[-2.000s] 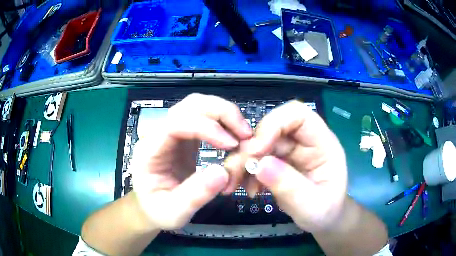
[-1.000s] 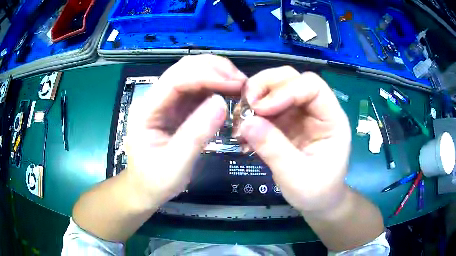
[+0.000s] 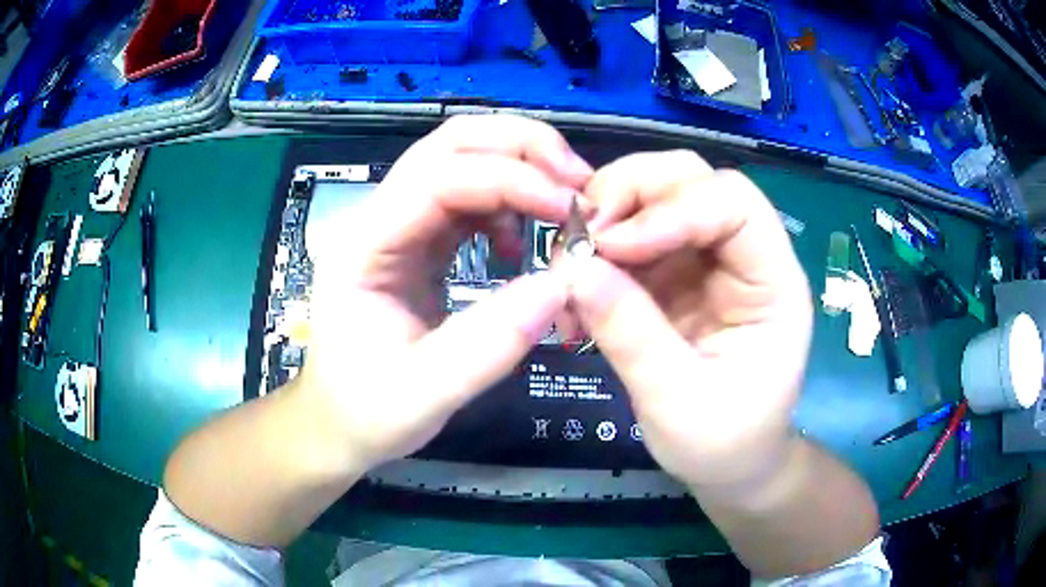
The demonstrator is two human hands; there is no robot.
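Note:
My left hand point(image 3: 424, 275) and my right hand point(image 3: 700, 310) meet at the fingertips above the opened laptop point(image 3: 493, 478). A tiny part point(image 3: 577, 243), greyish-brown with a bright round spot, shows between the fingertips. My right thumb and forefinger pinch it. My left thumb and fingers reach its other side, and their grip on it is partly hidden. Below the hands lies the black battery pack point(image 3: 574, 401) with white print and symbols. The motherboard point(image 3: 287, 298) shows at the left and between the hands.
Cooling fans point(image 3: 77, 399) and a black stick tool point(image 3: 148, 261) lie at left. A white cup point(image 3: 1004, 362), pens point(image 3: 935, 449) and slim tools point(image 3: 881, 327) are at right. Behind are a red tray point(image 3: 166, 44), a blue bin point(image 3: 367, 34) and a dark-edged tray point(image 3: 717, 52).
The left thumb has moved right, up against the right thumb, closing the gap between the lower fingertips. The view has shifted slightly. Earlier, the hands sat lower in the picture.

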